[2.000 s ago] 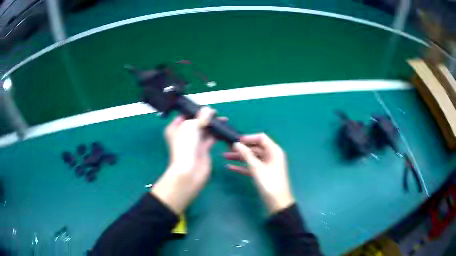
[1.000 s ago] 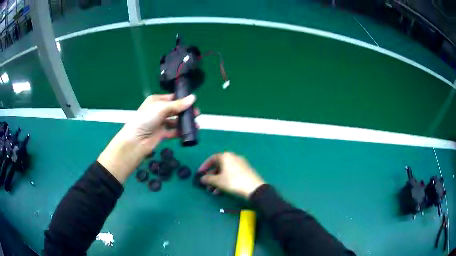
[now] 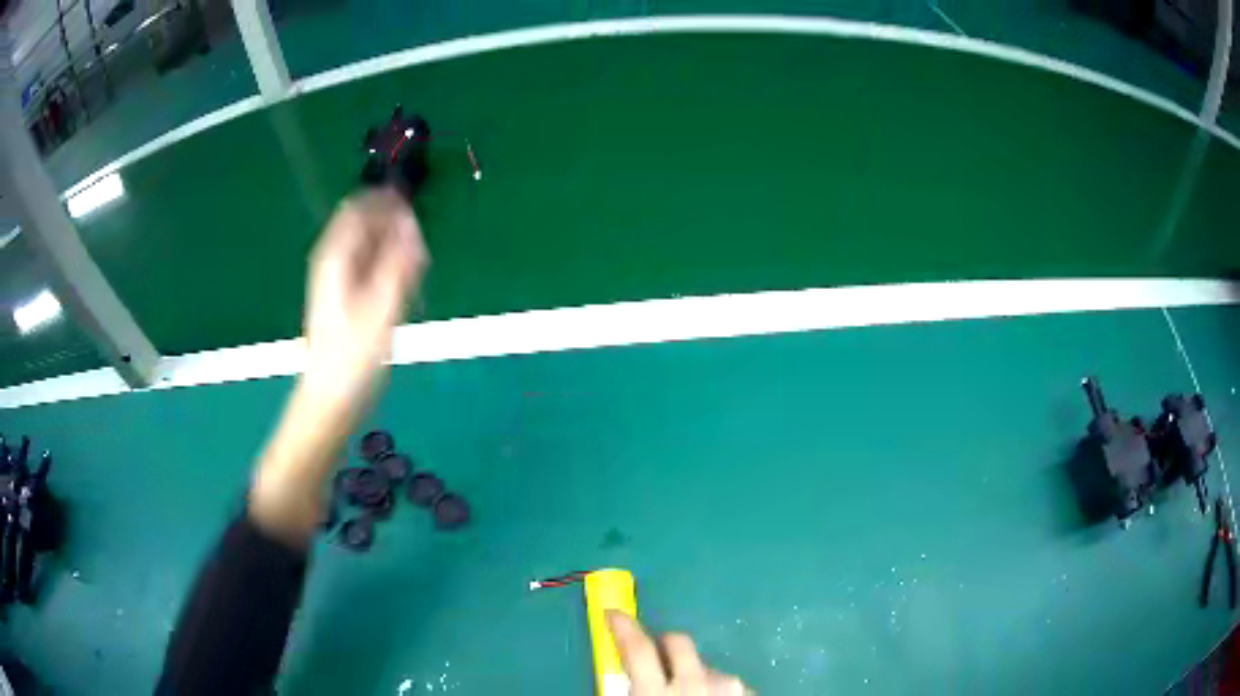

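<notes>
My left hand (image 3: 365, 265), blurred, reaches over the green belt and is closed around the handle end of a black unit (image 3: 397, 147). The hand hides the tube. A thin red lead with a white connector (image 3: 475, 166) lies right of the housing. I cannot tell if the unit touches the belt. My right hand (image 3: 669, 664), cut off by the bottom edge, has its fingers on a yellow cylinder (image 3: 611, 598), whose red-and-black lead points left. Loose round black caps (image 3: 370, 485) lie on the bench right of my left forearm.
A white rail (image 3: 762, 316) separates bench and belt, with an upright post (image 3: 82, 258) at left. Black units (image 3: 19, 517) lie at the far left edge. More black units (image 3: 1126, 456) and dark cutters (image 3: 1214, 558) lie at far right.
My left hand has carried the unit forward and left, over the belt. My right hand has left the caps and moved down to the yellow cylinder.
</notes>
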